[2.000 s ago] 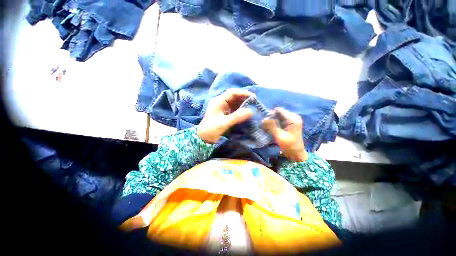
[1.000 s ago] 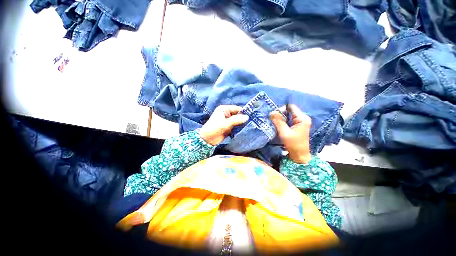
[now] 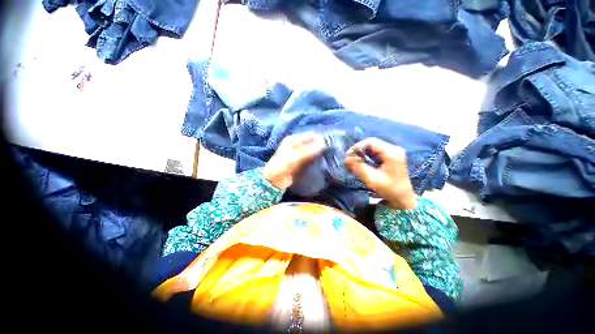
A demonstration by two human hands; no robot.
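A blue denim garment (image 3: 378, 134) lies crumpled at the near edge of the white table, with a paler patch at its left. A small end of it is raised between my hands and is blurred. My left hand (image 3: 295, 156) is at the left of this raised end, its fingers bent against the cloth. My right hand (image 3: 380, 168) is at its right, with thumb and forefinger pinched together. A small dark thing shows in the curl of its fingers, but it is too small to make out.
Heaped denim (image 3: 404, 29) lies along the far side. More piles lie at the right (image 3: 535, 147) and far left (image 3: 140, 23). The white tabletop (image 3: 130, 111) has a joint and small dark and red marks. Blue cloth (image 3: 107, 225) lies below the table edge at left.
The stitched end, held flat and sharp between both hands a second ago, is now blurred and turned. My right hand has turned and its fingers have curled in.
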